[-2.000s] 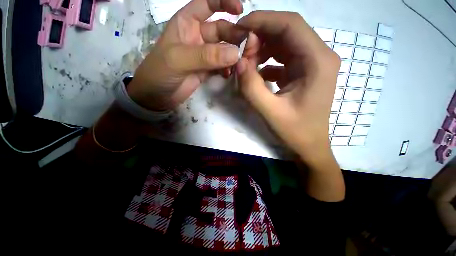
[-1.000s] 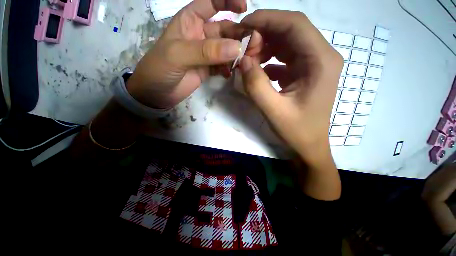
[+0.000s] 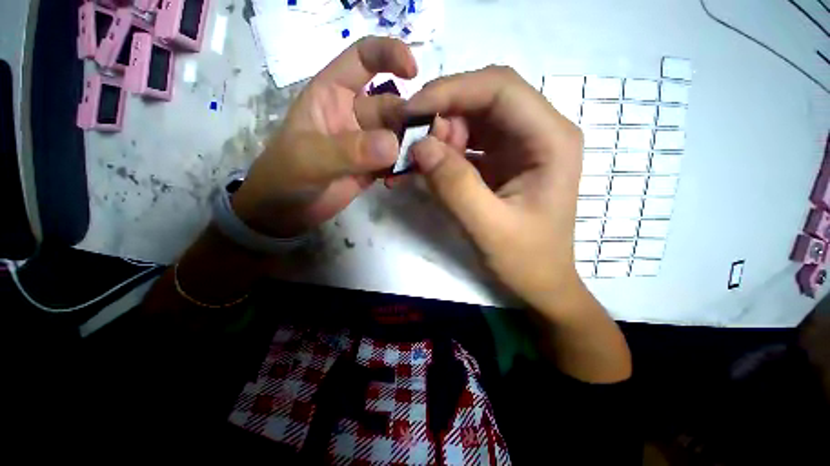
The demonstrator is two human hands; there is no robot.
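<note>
A small white screen window (image 3: 414,146) with a black border is held tilted between both hands above the white table (image 3: 437,264). My left hand (image 3: 332,146) grips its left edge between thumb and fingers. My right hand (image 3: 505,173) pinches its right side with thumb and forefinger. A dark-faced pink unit (image 3: 386,88) shows partly behind my left hand's fingers; whether that hand holds it is hard to tell. Fingertips hide part of the window.
Several pink units (image 3: 151,65) lie at the upper left. Laid-out windows (image 3: 628,164) form a grid to the right. A single window (image 3: 736,274) and more pink units (image 3: 813,248) lie farther right. Blue scraps (image 3: 393,13) lie on a white sheet (image 3: 289,45).
Both hands appear lower and a little to the left. The window now shows its white face and black border instead of a thin edge. More scraps and pink units show at the top.
</note>
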